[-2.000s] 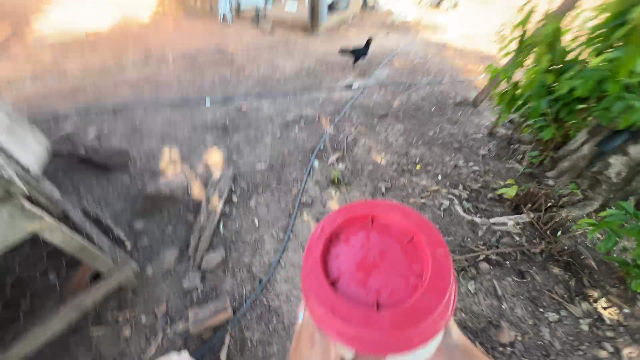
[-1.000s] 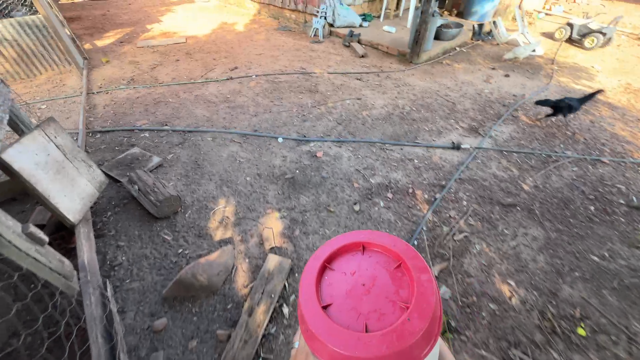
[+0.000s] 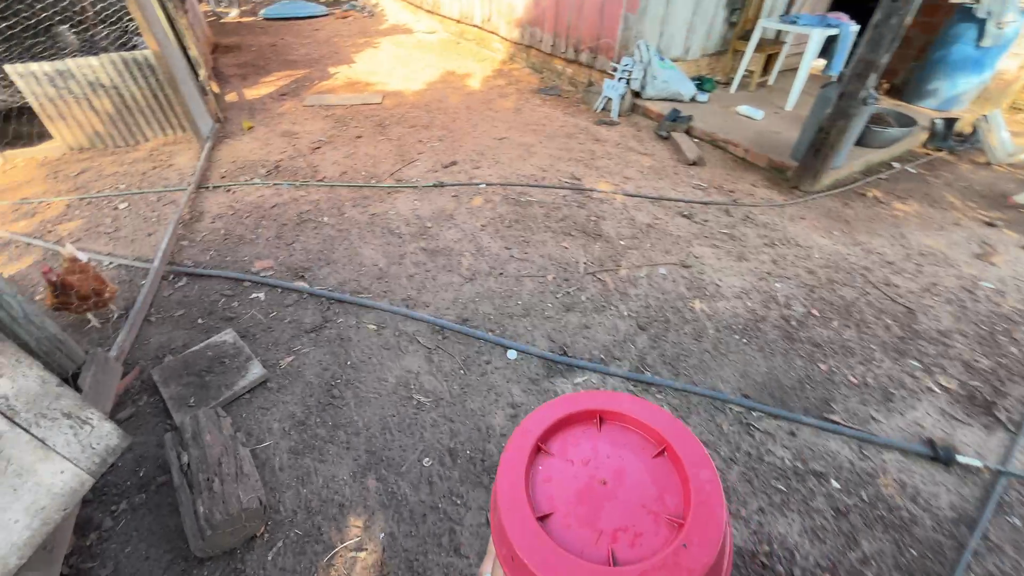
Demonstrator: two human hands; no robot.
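A red round plastic container [image 3: 608, 484], its ribbed, recessed round face towards me, is at the lower centre right of the head view. At its lower left edge shows a small sliver of skin, which looks like my left hand [image 3: 490, 558], holding the container from beneath; the rest of that hand is hidden behind it. My right hand does not show in this view. The container is held above bare dirt ground, nearer to me than a dark hose [image 3: 448, 324] that crosses the ground.
A second hose [image 3: 560, 187] lies farther off. On the left are a split log [image 3: 220, 480], a board [image 3: 210, 374], wooden planks [image 3: 40, 432], a beam [image 3: 164, 240] and a brown hen [image 3: 80, 286]. A post [image 3: 856, 88], white table [image 3: 800, 28] and black basin [image 3: 886, 128] stand back right.
The view has swung left and up across the yard. The container stays held in front of me. The black bird seen earlier is out of view, and the brown hen has come into view.
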